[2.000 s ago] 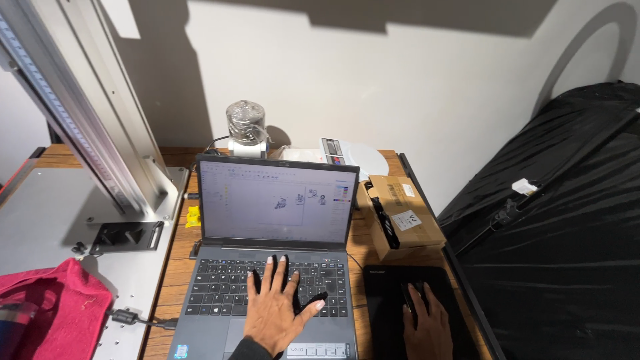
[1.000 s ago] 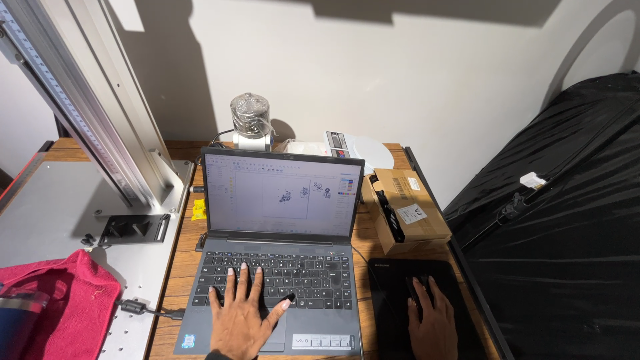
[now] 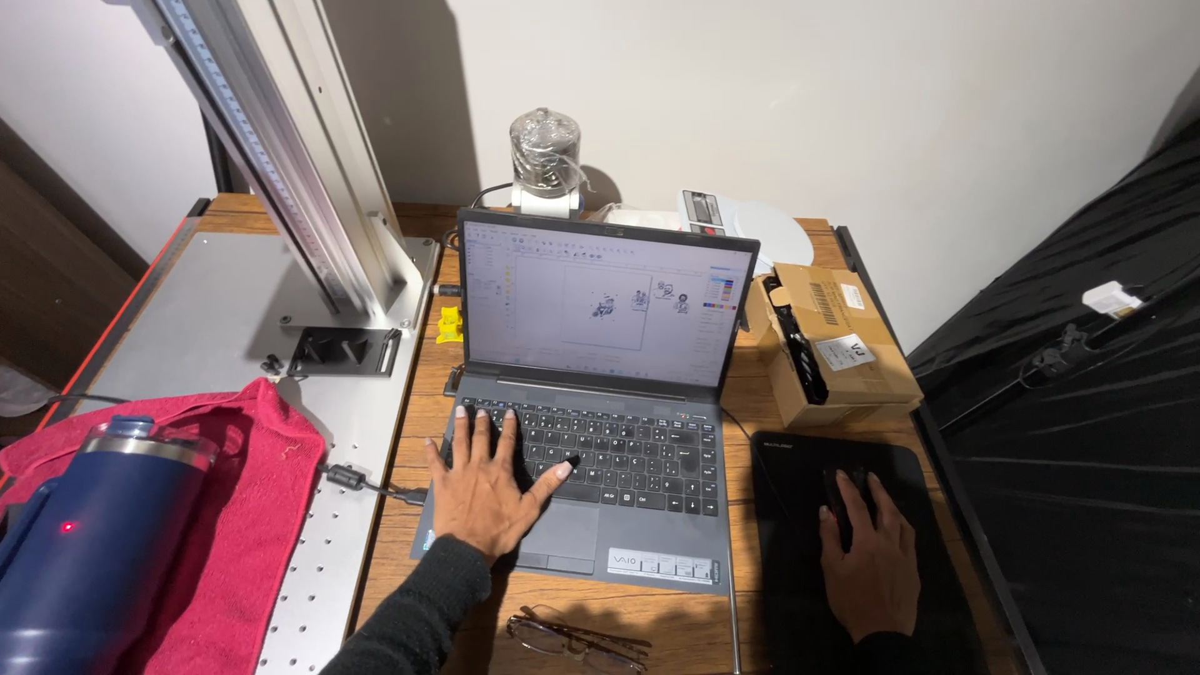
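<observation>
A grey VAIO laptop (image 3: 609, 553) stands unfolded on the wooden table (image 3: 412, 562), its screen (image 3: 600, 300) showing a drawing program with small figures. My left hand (image 3: 483, 487) lies spread over the left part of the keyboard (image 3: 637, 459), fingertips on the keys and thumb near the lower middle. To the right, my right hand (image 3: 872, 553) rests around a dark computer mouse (image 3: 848, 511) on a black mouse pad (image 3: 797, 581). The palm and fingers hide part of the mouse. A pair of eyeglasses (image 3: 572, 642) lies in front of the laptop.
At left, a metal column (image 3: 328, 169) rises from a perforated plate (image 3: 309, 581), beside a blue tumbler (image 3: 103, 553) on a red cloth (image 3: 281, 450). A cardboard box (image 3: 834, 328), a white scale (image 3: 703, 211) and a plastic-wrapped device (image 3: 546, 155) stand behind. Black fabric (image 3: 1106, 450) hangs at right.
My left hand has shifted left across the keyboard. My right hand stays on the mouse. The view has shifted, bringing the eyeglasses and more of the tumbler into sight.
</observation>
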